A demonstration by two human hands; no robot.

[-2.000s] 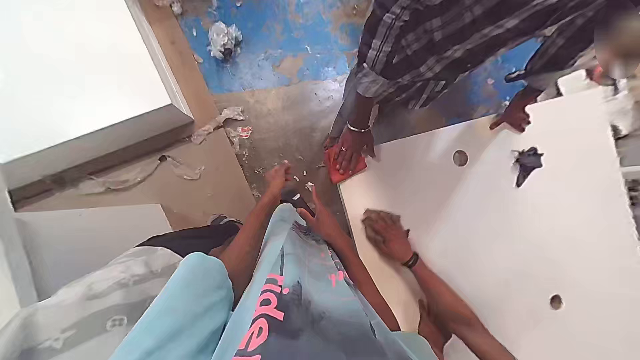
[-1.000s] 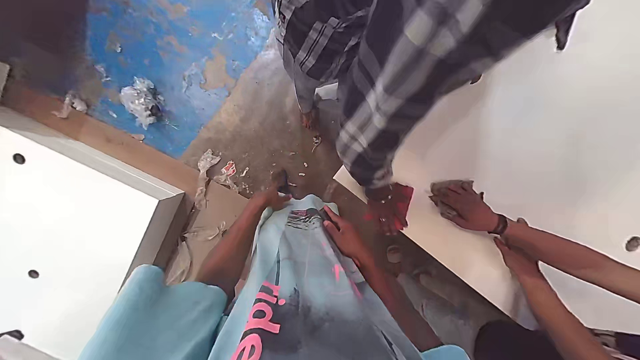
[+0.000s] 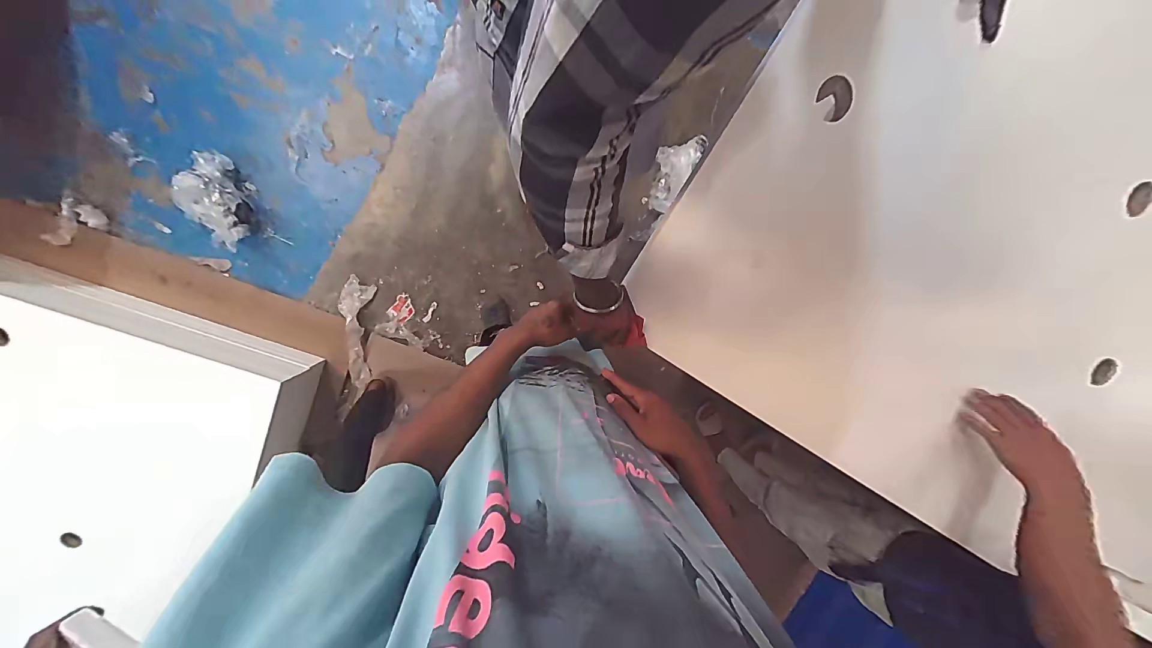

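Observation:
My left hand (image 3: 547,324), its fingers curled, reaches past the hem of my light blue shirt (image 3: 558,450) and meets a co-worker's hand (image 3: 605,326) that wears a bracelet. A red cloth (image 3: 639,333) shows beside that co-worker's hand. Whether my left hand holds anything is hidden. My right hand (image 3: 646,416) lies against the shirt front near the hem, fingers somewhat spread, with no object seen in it. To the right is a large white panel (image 3: 756,297) with round holes, and another person's hand (image 3: 1012,432) is on its surface.
A second white panel (image 3: 135,432) with holes lies at the left on brown board. Crumpled clear plastic (image 3: 214,198) sits on the worn blue floor (image 3: 297,90). Plastic scraps (image 3: 355,306) lie nearer my feet. The co-worker's plaid sleeve (image 3: 576,135) reaches in from the top.
My left hand has moved over to the co-worker's hand, which was apart from it one second ago. The other person's hand on the right panel no longer shows the dark cloth under it.

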